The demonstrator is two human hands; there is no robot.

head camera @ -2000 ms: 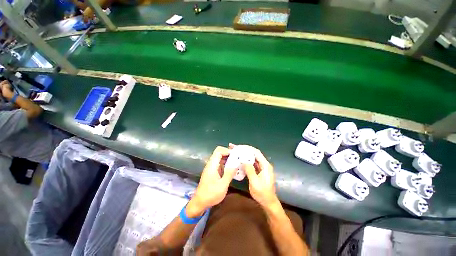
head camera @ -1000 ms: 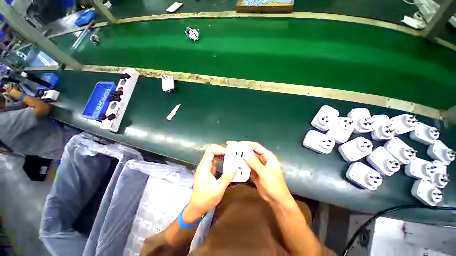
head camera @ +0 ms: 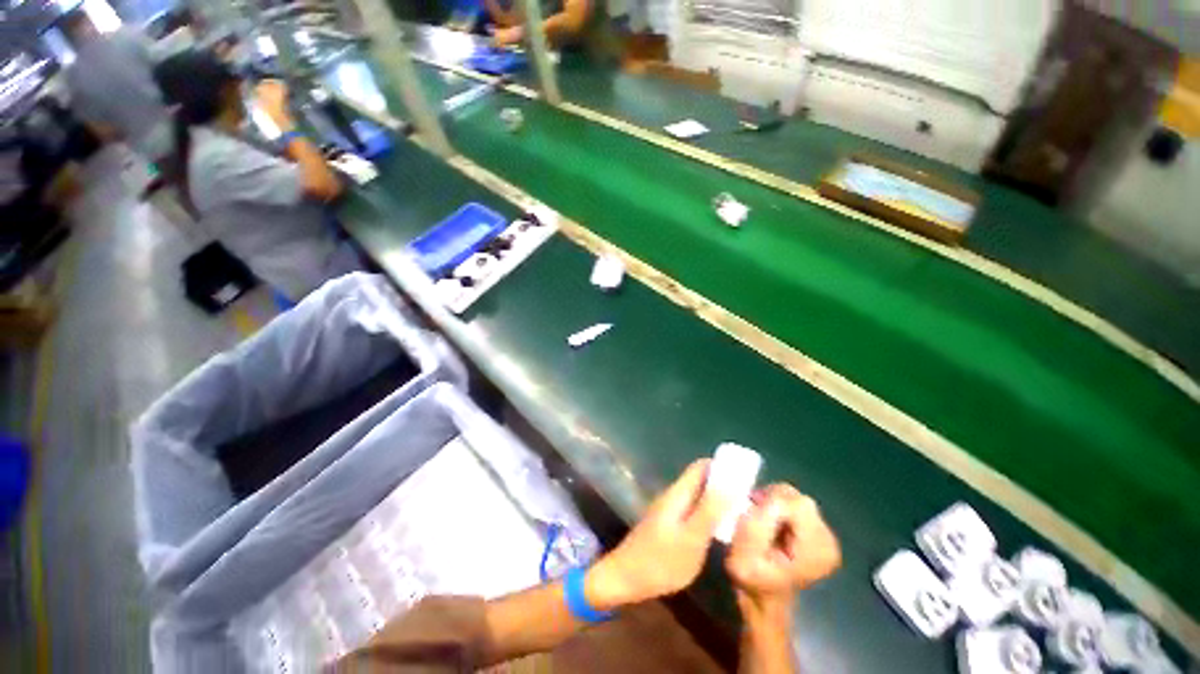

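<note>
A white adapter (head camera: 732,490) is held over the bench's near edge in my left hand (head camera: 654,543), which has a blue band at the wrist. Its far face is hidden. My right hand (head camera: 782,540) is curled against the adapter's right side; whether its fingers grip it is hard to tell. Several closed adapters (head camera: 958,539) stand grouped at the lower right, cut off by the picture's edge. A small white plug body (head camera: 607,273) and a thin white strip (head camera: 590,335) lie on the bench left of centre.
Two lined bins (head camera: 434,549) stand left of my lap; the near one holds white parts. A blue tray (head camera: 455,238) and a white bar with dark openings (head camera: 498,265) lie beyond. A half-assembled piece (head camera: 730,209) is on the green belt (head camera: 842,283). A person (head camera: 250,184) sits at left.
The view has swung left, so the bench now runs diagonally and more people show. The adapter is turned from facing me to a narrower side view. My right hand has curled up.
</note>
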